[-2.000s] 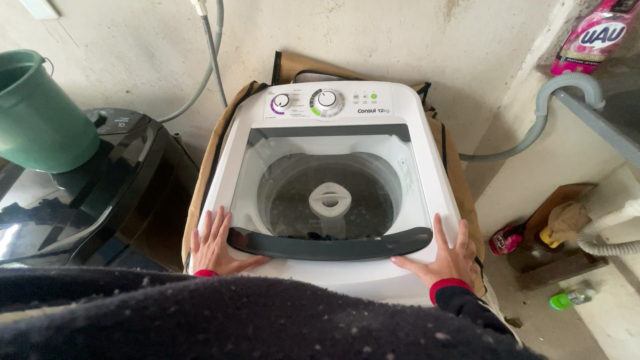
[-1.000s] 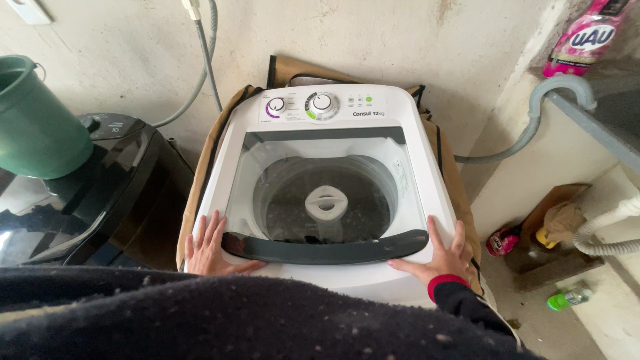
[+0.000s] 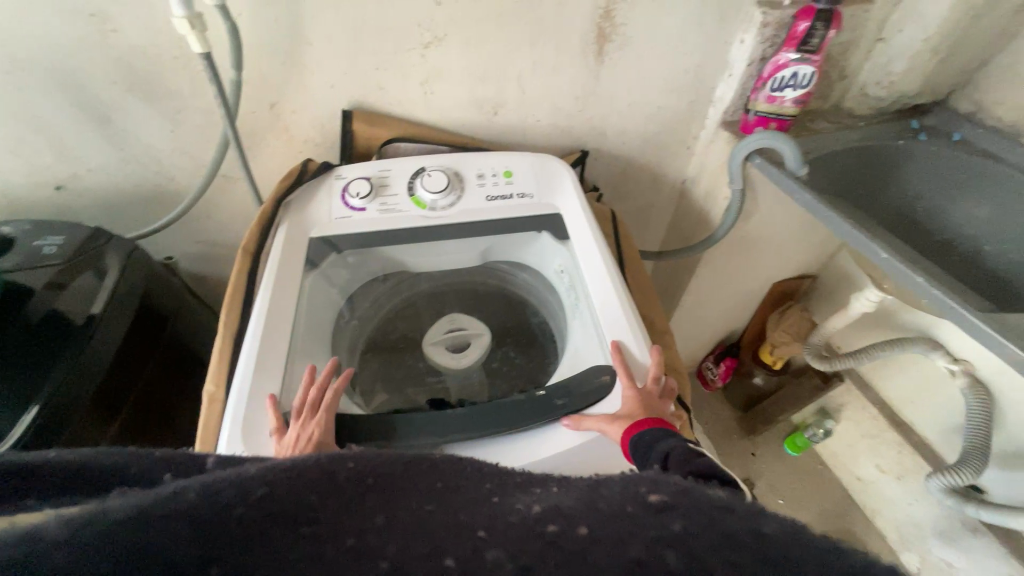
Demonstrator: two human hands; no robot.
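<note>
A white Consul top-loading washing machine (image 3: 600, 296) stands before me, its lid with a see-through panel closed. Through the panel show the drum and the white agitator (image 3: 457, 342), with something dark near the drum's front. Spread fingers of my left hand (image 3: 310, 410) rest at the lid's front left corner, beside the dark lid handle (image 3: 480, 414). At the handle's right end my right hand (image 3: 632, 398) lies with its fingers apart on the white frame. Neither hand holds anything. Two knobs, one of them the large dial (image 3: 435, 182), are on the rear panel.
A brown fabric cover (image 3: 232, 320) hangs around the washer. At the left is a glossy black appliance (image 3: 56, 320). On the right are a grey sink (image 3: 896, 248), a grey drain hose (image 3: 732, 208), a pink bottle (image 3: 790, 72), a corrugated pipe (image 3: 974, 424) and a green-capped bottle (image 3: 808, 434) on the floor.
The view has swung to the right, bringing the sink into sight and leaving the green bucket out of it. Both hands remain on the lid's front corners.
</note>
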